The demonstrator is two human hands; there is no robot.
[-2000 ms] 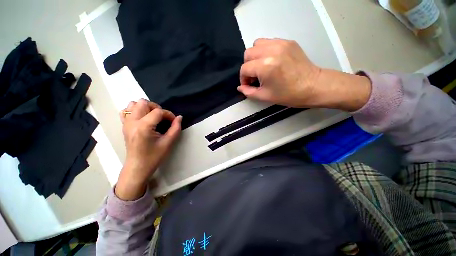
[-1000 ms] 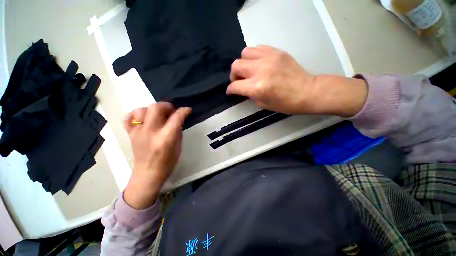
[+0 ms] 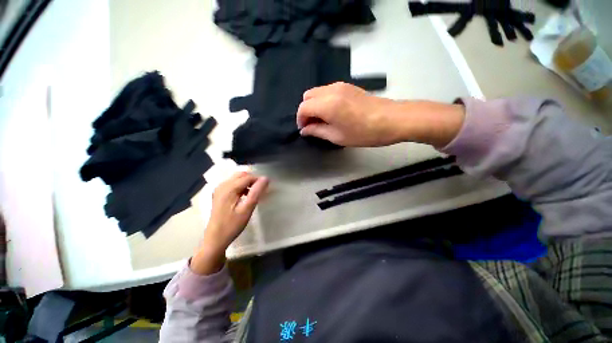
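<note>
A limp black fabric panel [image 3: 288,80] with side tabs lies on the white table in front of me, its near edge rumpled and blurred. My right hand [image 3: 339,115] pinches the panel near its right side. My left hand [image 3: 240,196] is off the panel, just below its near left corner, fingers curled and slightly apart, with nothing visible in them. Two narrow black strips [image 3: 382,181] lie parallel near the table's front edge, to the right.
A rumpled pile of black panels [image 3: 151,157] is on the left. Another black pile [image 3: 288,20] lies at the far side. Crossed black strips [image 3: 493,15] and a container of amber liquid [image 3: 578,60] in plastic are at the far right.
My left hand has let go of the panel's near edge. The panel's near edge has lifted and crumpled away from me. The view has shifted, showing the far pile and strips.
</note>
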